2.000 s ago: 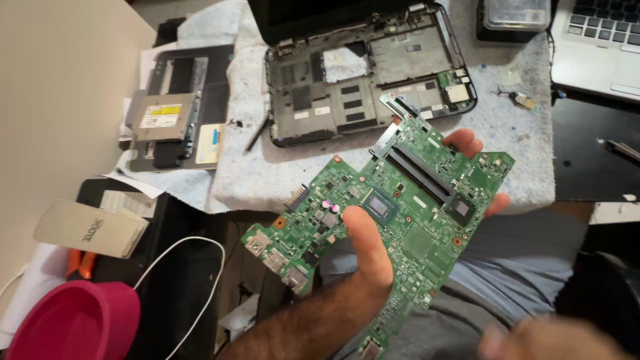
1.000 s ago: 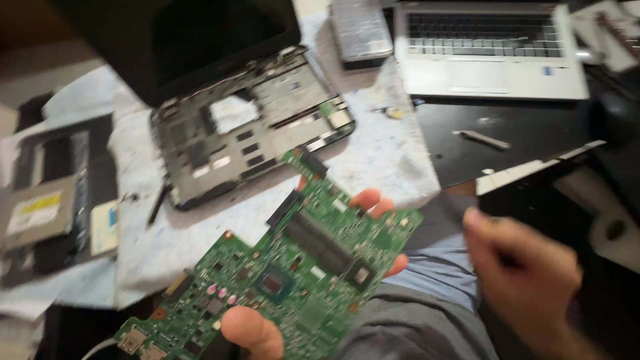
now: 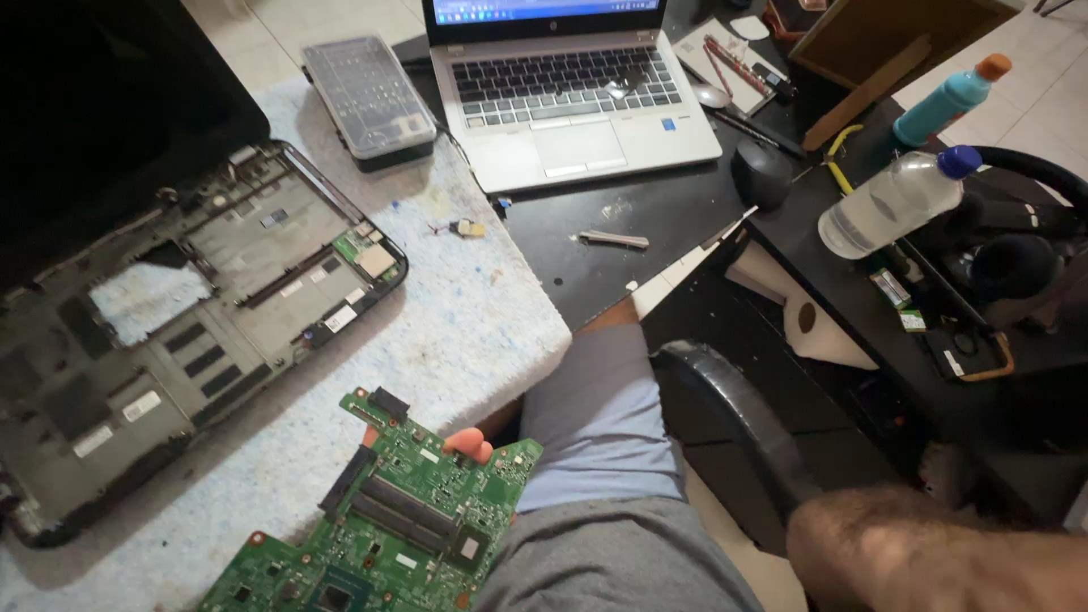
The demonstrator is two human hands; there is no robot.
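Observation:
A green laptop motherboard (image 3: 399, 518) is held at the bottom centre by my left hand (image 3: 469, 444), whose fingertips show past its upper edge; the rest of that hand is hidden beneath the board or outside the frame. Up and left of the board lies an opened laptop base (image 3: 280, 280) on a pale speckled cloth, with its dark screen (image 3: 119, 102) tilted back. My right forearm reaches in at the lower right, near the curved black armrest of a chair, but the right hand cannot be made out.
A silver HP laptop (image 3: 578, 144) and a clear-lidded case (image 3: 370, 102) stand at the back. Tweezers or a similar slim tool (image 3: 614, 240) lie on the black table (image 3: 586, 280). At right are a clear bottle (image 3: 892, 204), a teal bottle (image 3: 948, 106), a black mouse (image 3: 761, 172) and a paper roll (image 3: 807, 319).
The view has swung to the right. My right hand, seen raised beside the board a second ago, has gone out of sight, leaving the forearm at lower right. The motherboard remains in my left hand.

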